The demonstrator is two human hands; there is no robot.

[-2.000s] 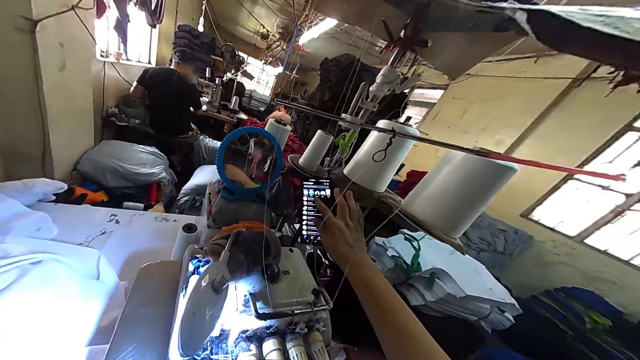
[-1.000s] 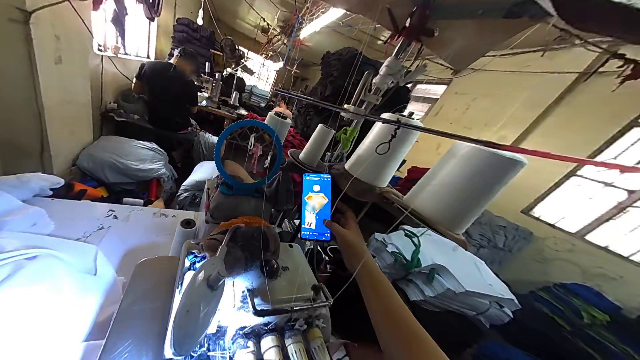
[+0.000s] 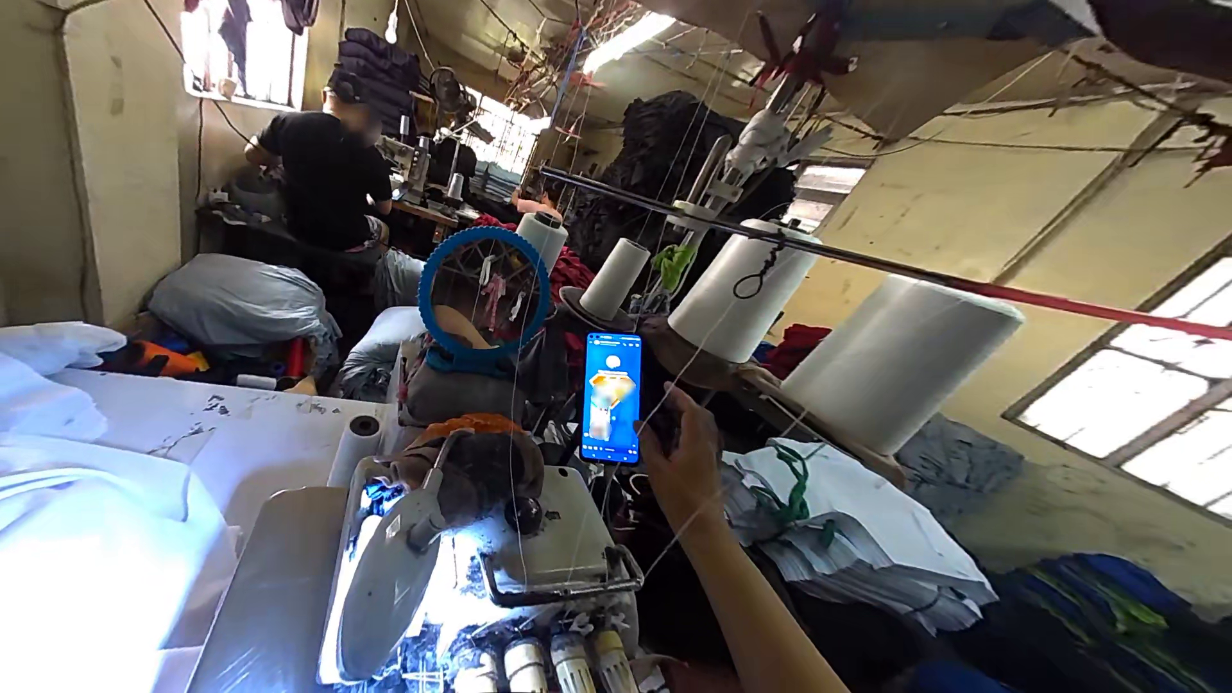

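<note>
A smartphone (image 3: 612,398) with a lit blue screen stands upright behind the sewing machine (image 3: 568,529). Just right of it, my right hand (image 3: 685,450) has its fingers apart, the thumb side close to the phone's lower right edge; whether it touches is not clear. The hand does not hold the phone. My left hand is out of view. Beyond and left of the phone is a blue toothed ring (image 3: 431,289). Large white thread cones, one (image 3: 741,294) near the phone and another (image 3: 900,366) farther right, stand on a rack.
White fabric (image 3: 96,549) lies on the white table (image 3: 260,414) at left. A bundle of white cut pieces (image 3: 866,539) tied with green cloth is at right. A dark rod (image 3: 654,205) crosses above the cones. A person in black (image 3: 322,178) sits farther back, near stuffed sacks (image 3: 241,298).
The phone's screen has turned from a dark list to a blue picture. My right hand has moved from in front of the screen to the phone's right side.
</note>
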